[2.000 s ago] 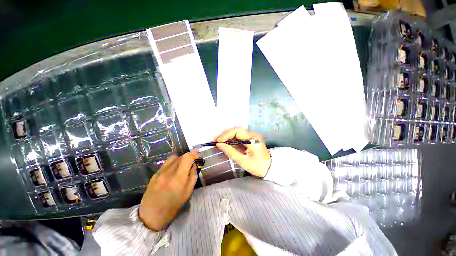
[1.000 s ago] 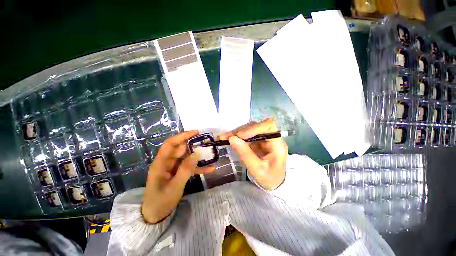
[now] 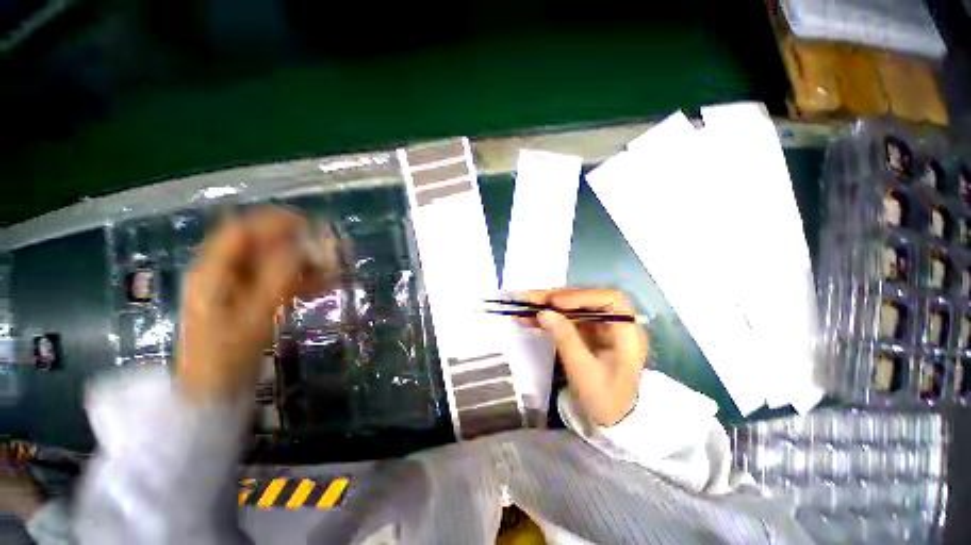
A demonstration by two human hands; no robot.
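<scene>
My left hand (image 3: 240,287) is blurred, raised over the clear left tray (image 3: 373,394); I cannot tell whether its fingers hold anything. My right hand (image 3: 605,357) holds dark tweezers (image 3: 586,314), their two tips apart and pointing left over the long sticker strip (image 3: 453,256). That strip has grey-brown rectangles at its top and bottom and is white between. A narrower white strip (image 3: 543,213) lies beside it, partly under my right hand. One dark-framed unit (image 3: 141,284) sits in the left tray; others there are mostly hidden by my left arm.
White sheets (image 3: 713,245) lie fanned at the right. A filled tray stack (image 3: 860,266) stands beyond them, with empty clear trays (image 3: 852,458) below. A loose unit (image 3: 45,351) lies far left. The belt's metal rail (image 3: 309,170) runs behind. Part of another person shows at lower left.
My left hand has moved left from the strip to over the left tray. The unit held between my hands is no longer visible there. The view has shifted; the tweezers stay in my right hand.
</scene>
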